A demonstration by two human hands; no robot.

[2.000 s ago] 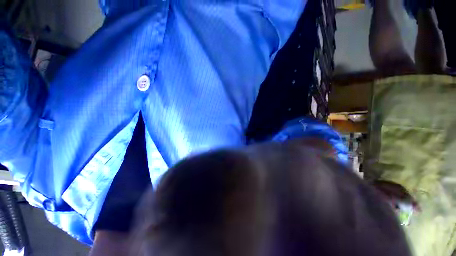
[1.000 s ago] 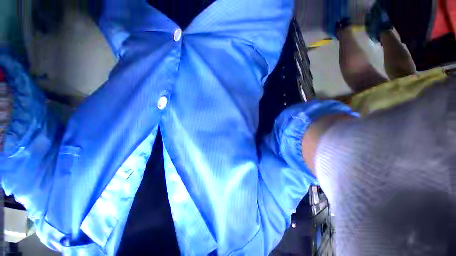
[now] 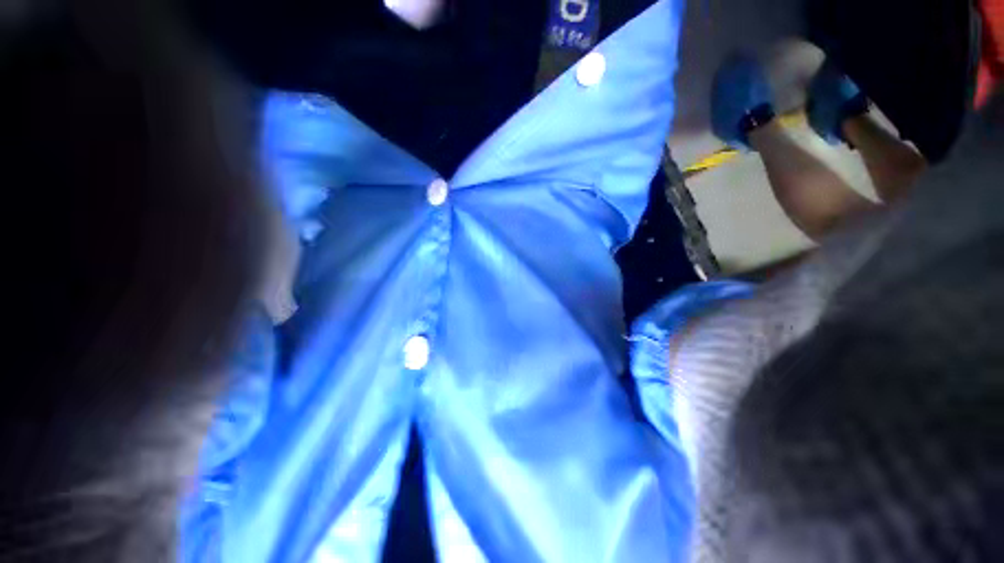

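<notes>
My right hand (image 3: 870, 396), in a pale grey knit glove, is very close to the lens at the right of the head view. It is blurred and dark, and the right edge cuts it off. A large dark blurred shape fills the left side, apparently my left hand (image 3: 121, 297), also close to the lens. The fingers of both hands cannot be made out, nor whether they hold anything. Between them is my blue smock (image 3: 528, 363) with white buttons (image 3: 415, 352). No work piece is visible.
Another person's bare lower legs (image 3: 809, 176) and blue shoes (image 3: 741, 97) show at the upper right, by a yellow floor line (image 3: 710, 161). A dark strap with white lettering (image 3: 573, 24) is at the top. Something red (image 3: 992, 50) is at the top right edge.
The dark shape has come in over the left side. The right glove stays close at the right and is darker. The view has shifted, with the smock's buttons lower in the picture.
</notes>
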